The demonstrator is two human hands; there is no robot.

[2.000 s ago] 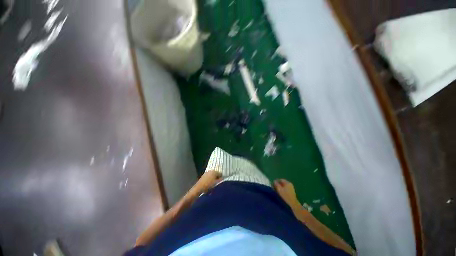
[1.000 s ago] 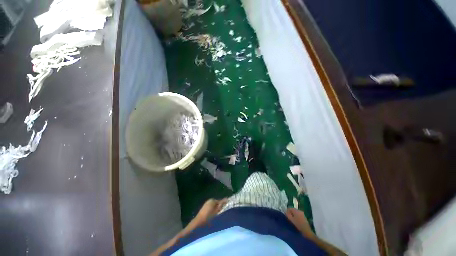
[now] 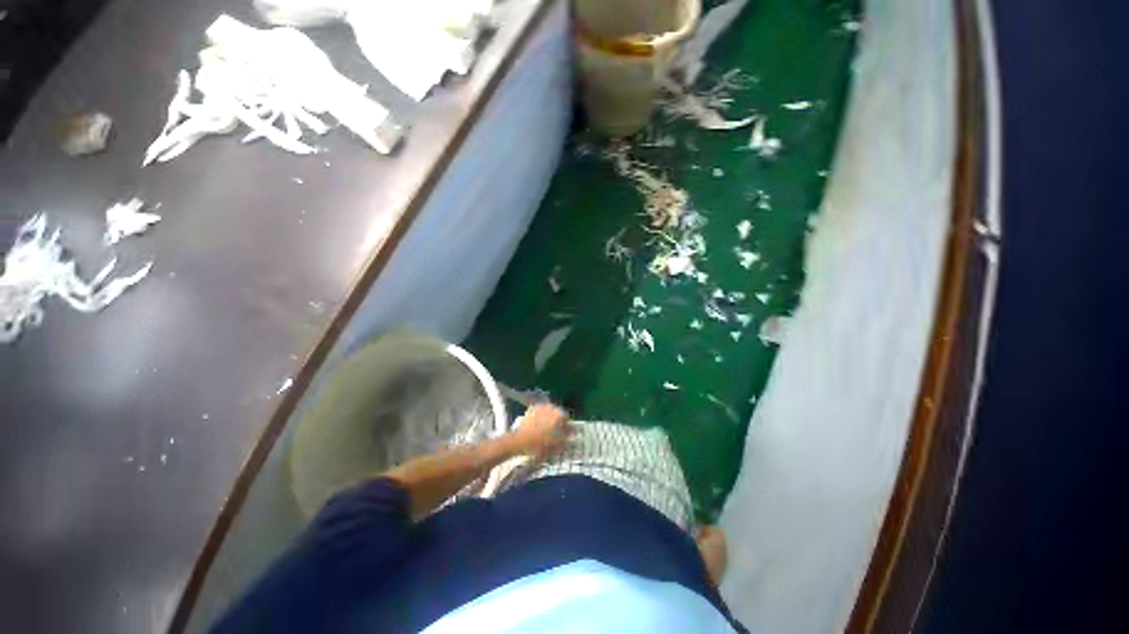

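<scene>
My left hand (image 3: 541,430) is low in front of my patterned clothing, beside the rim of a round off-white bucket (image 3: 483,372). It is small and blurred; I see nothing held in it, and its fingers are unclear. My right hand (image 3: 709,552) shows only in part at my right side, mostly hidden by my body. The bucket stands on the floor against the left table and has pale scraps inside; my left forearm covers part of it. White fabric pieces and strips (image 3: 279,81) lie on the left table. A tangled white scrap heap (image 3: 43,275) lies nearer its left side.
A second off-white bucket (image 3: 619,93) stands farther up the aisle by the left table. White and tan scraps litter the green floor (image 3: 594,372). The left table's brown edge (image 3: 359,297) and the right table's edge (image 3: 935,384) border the aisle. Dark blue material (image 3: 1065,310) lies at the right.
The view has moved forward along the aisle. The near bucket is now beside my body, and the farther bucket shows more fully. My left hand has moved from my side towards the bucket rim.
</scene>
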